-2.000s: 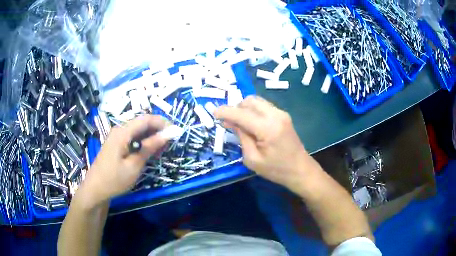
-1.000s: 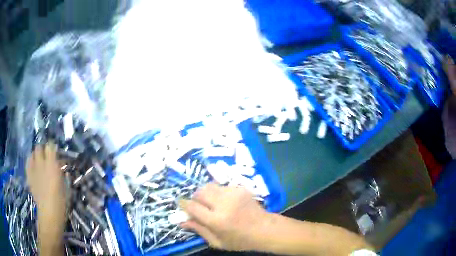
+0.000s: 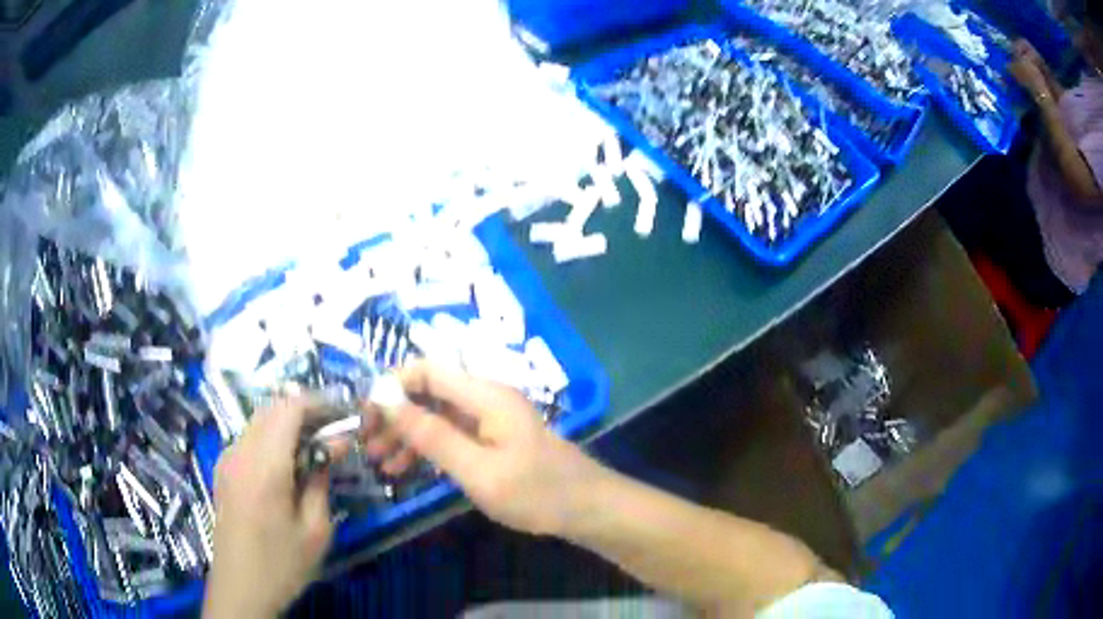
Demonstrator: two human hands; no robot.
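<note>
My left hand [image 3: 269, 484] is over the front left of the middle blue tray [image 3: 581, 389], curled around a shiny metal tube [image 3: 317, 455] whose dark end shows. My right hand [image 3: 466, 441] is just right of it, thumb and fingertips pinched on a white sleeve [image 3: 387, 392]. A thin pale piece lies between the two hands; which hand holds it I cannot tell. White sleeves [image 3: 442, 294] and dark-ended stemmed pieces [image 3: 385, 336] lie in the tray behind the hands.
Metal tubes [image 3: 115, 399] are heaped at left below a clear bag [image 3: 103, 157]. A glaring white mass [image 3: 339, 109] stands behind. Trays of stemmed pieces [image 3: 738, 133] and another person [image 3: 1070, 169] are at right. An open cardboard box [image 3: 937, 327] is below the table edge.
My left hand has come from the tube heap to beside my right hand. My right hand has lifted from the tray's stemmed pieces. The camera view has shifted.
</note>
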